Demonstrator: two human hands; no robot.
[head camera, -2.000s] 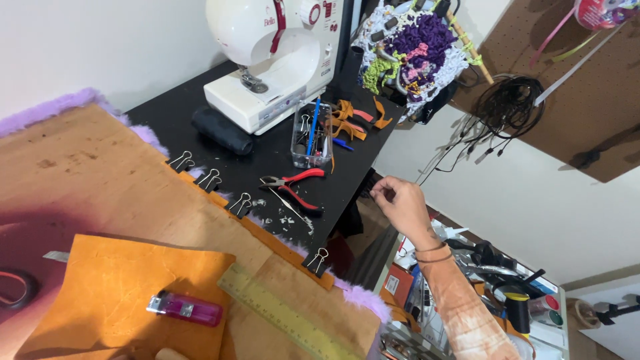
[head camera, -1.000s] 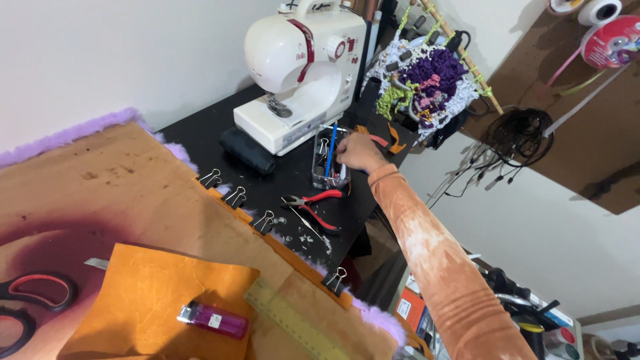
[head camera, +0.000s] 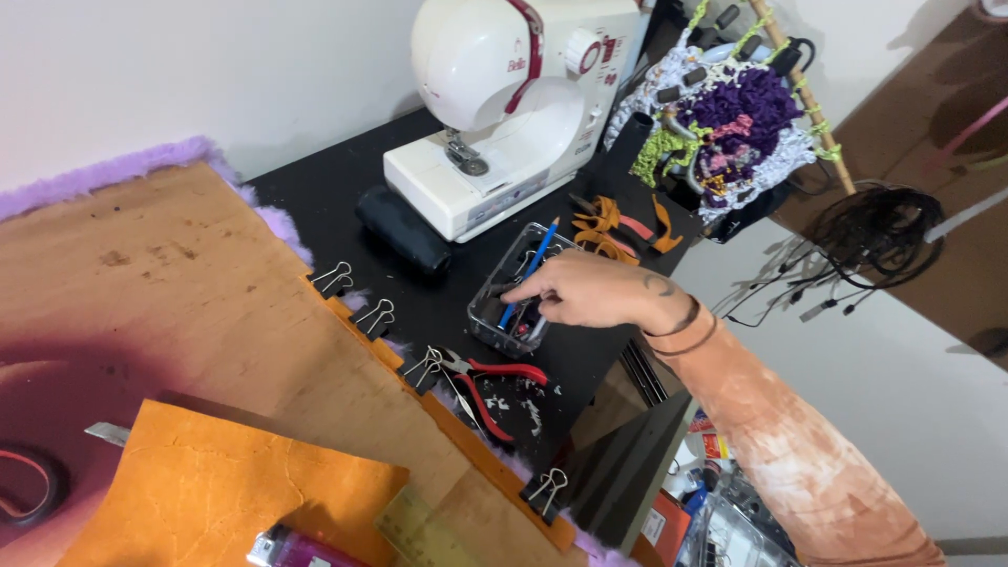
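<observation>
My right hand (head camera: 579, 290) reaches from the right over a clear plastic bin (head camera: 480, 311). Its index finger points down into the bin, at a blue pencil (head camera: 543, 252) leaning there; the other fingers are curled, and whether they hold anything is hidden. Small binder clips lie inside the bin. Left of it, red-handled pliers (head camera: 472, 374) rest open on the black table beside a thin metal tool (head camera: 463, 402). Black binder clips (head camera: 374, 319) grip an orange strip (head camera: 465, 429) along the edge of the tan leather piece (head camera: 236, 315) with purple fur trim (head camera: 102, 185). My left hand is out of view.
A white sewing machine (head camera: 504, 102) stands behind the bin, with a dark roll (head camera: 403, 232) before it. Orange scraps (head camera: 602, 224) lie at right. Orange leather (head camera: 228, 480), a purple lighter (head camera: 303, 551), a ruler (head camera: 429, 528) and scissors (head camera: 31, 488) are nearer. An open container (head camera: 740, 528) stands below.
My right hand has gone from beside the table's right edge to the plastic bin, where it still is, its index finger now extended. The view has shifted closer to the bin.
</observation>
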